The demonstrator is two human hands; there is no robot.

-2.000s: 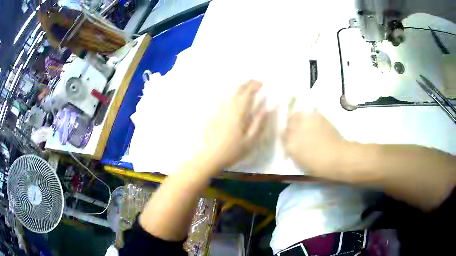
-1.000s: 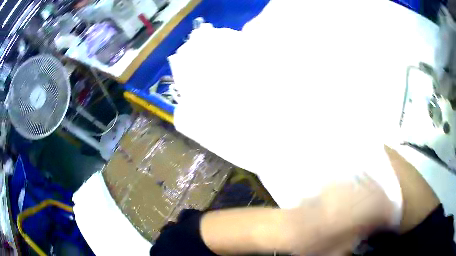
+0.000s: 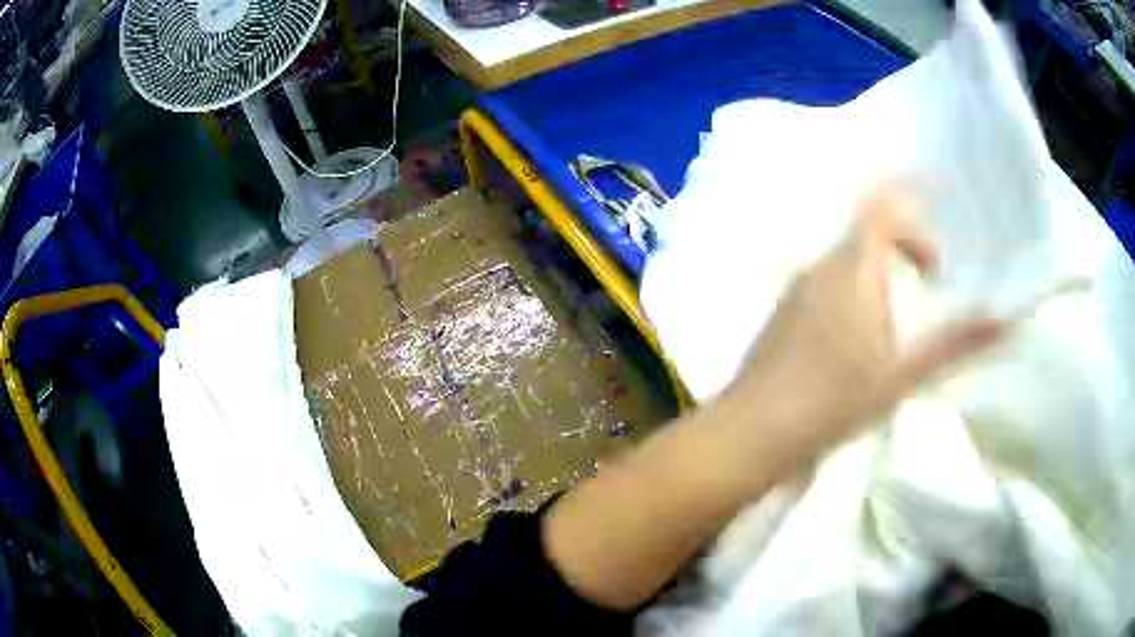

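Observation:
A large white garment (image 3: 772,212) fills the right side, partly lying over a blue surface and partly lifted and bunched in folds towards the wearer. My left hand (image 3: 859,299) is over the garment at the right of centre, blurred, with fingers and thumb spread; whether it grips any cloth cannot be told. My right hand is not visible; only a dark sleeve patch shows low at the right, among the cloth.
A taped brown cardboard piece (image 3: 461,373) lies at centre left, with a pile of white garments (image 3: 249,448) beside it. A yellow frame (image 3: 560,224) edges the blue surface (image 3: 697,75). White scraps (image 3: 635,205) lie there. A white fan (image 3: 224,50) stands at the upper left.
The view has swung left and down, away from the sewing machine. The white garment is now lifted and bunched, and my left hand has moved up over it. My right hand has gone out of sight.

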